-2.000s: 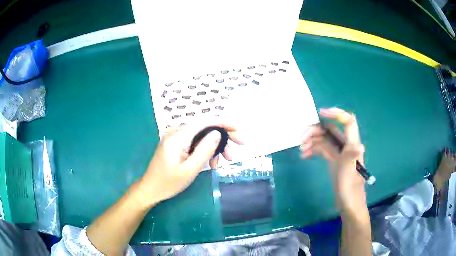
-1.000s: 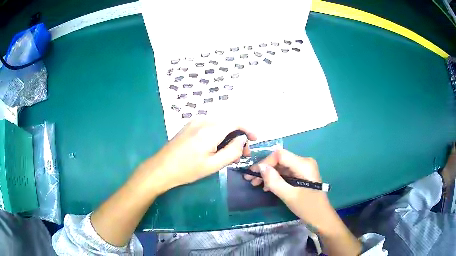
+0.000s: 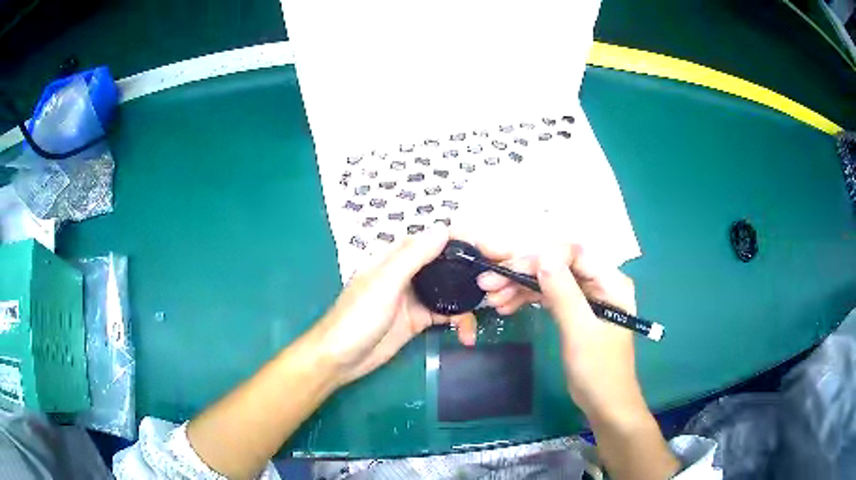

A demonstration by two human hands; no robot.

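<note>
My left hand (image 3: 380,314) holds a round black housing (image 3: 449,285) by its edge, its face turned up, over the lower edge of the white paper sheet (image 3: 526,211). My right hand (image 3: 587,314) holds dark tweezers (image 3: 601,307) like a pen. Their tip is at the upper part of the housing's face; whether it grips a piece cannot be told. Small dark pieces (image 3: 406,195) lie in rows on the sheet. A dark square pad (image 3: 485,382) lies below the hands at the near bench edge.
Another round black part (image 3: 743,240) lies on the green bench at the right. At the left are a blue bin (image 3: 99,94), a bag of small parts (image 3: 86,187), a green box (image 3: 58,328) and a clear plastic bag (image 3: 111,347). A grey sleeve (image 3: 826,384) shows at the lower right.
The housing has turned face up in my left hand. The tweezers have moved from near the dark pad up to the housing. A round black part now lies at the right. The camera view has shifted.
</note>
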